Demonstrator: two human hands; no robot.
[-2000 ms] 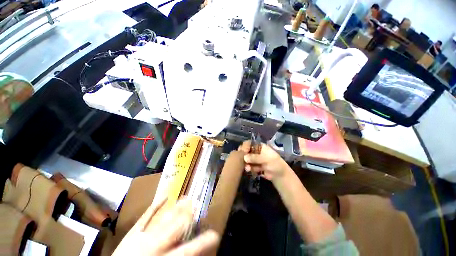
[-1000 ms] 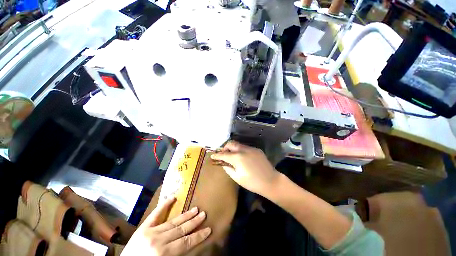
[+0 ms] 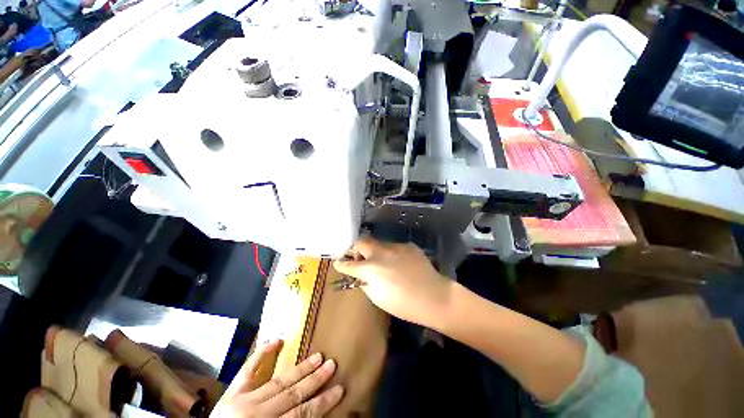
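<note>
A tan panel [image 3: 351, 335] lies over the machine arm, beside the yellow template [image 3: 291, 347] with black handwriting and a dark slot line. My left hand [image 3: 281, 388] lies flat with fingers spread across the template and the panel, its lower part cut off by the frame edge. My right hand [image 3: 400, 282] is at the template's far end, just below the white sewing head [image 3: 269, 163]. Its fingers are closed on small metal snips [image 3: 346, 283] that show below the fingertips. The needle area is hidden behind the head.
Tan panels [image 3: 81, 367] are stacked at the lower left, with more tan pieces [image 3: 681, 351] at the lower right. A grey metal rail [image 3: 522, 192] projects right of the head. A black-framed screen [image 3: 693, 86] stands at the upper right.
The panel was right of the arm and now lies over it against the template. My left hand has settled flat. My right hand has moved up to the template's far end.
</note>
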